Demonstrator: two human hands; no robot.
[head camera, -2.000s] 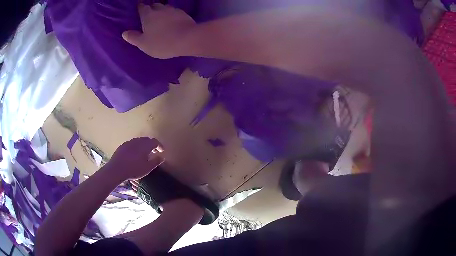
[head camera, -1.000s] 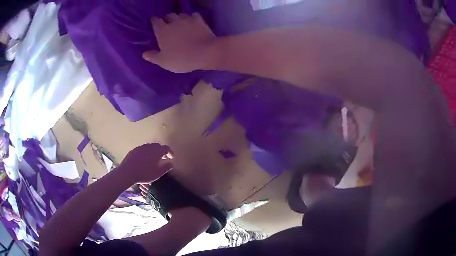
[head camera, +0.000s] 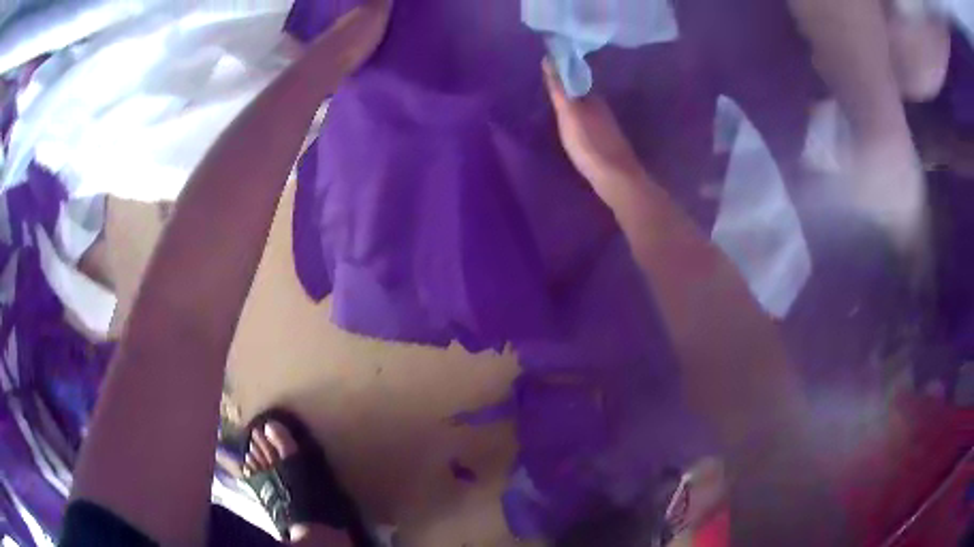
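Observation:
A large layered pile of purple fabric pieces (head camera: 427, 214) lies in front of me, its lower edge on the beige floor. My left hand (head camera: 366, 32) is at the top edge, against the purple fabric; its fingers are hidden or cut off, so its grip cannot be told. My right hand (head camera: 585, 130) is at the upper middle over the purple fabric. Its fingers are closed around the narrowed lower end of a pale bluish-white piece (head camera: 598, 19). Another pale pointed piece (head camera: 760, 214) lies on the purple fabric to the right.
White sheets (head camera: 160, 118) spread at the upper left. Purple and white scraps (head camera: 53, 321) lie along the left edge. My sandalled foot (head camera: 280, 470) is at the lower left. A blurred red object, perhaps a crate (head camera: 929, 470), is at the lower right. Smaller purple pieces (head camera: 561, 427) lie on the floor.
My left hand has moved from low near my foot up to the purple fabric. My right hand has left its flat rest on the fabric and taken hold of the pale piece. The view has shifted.

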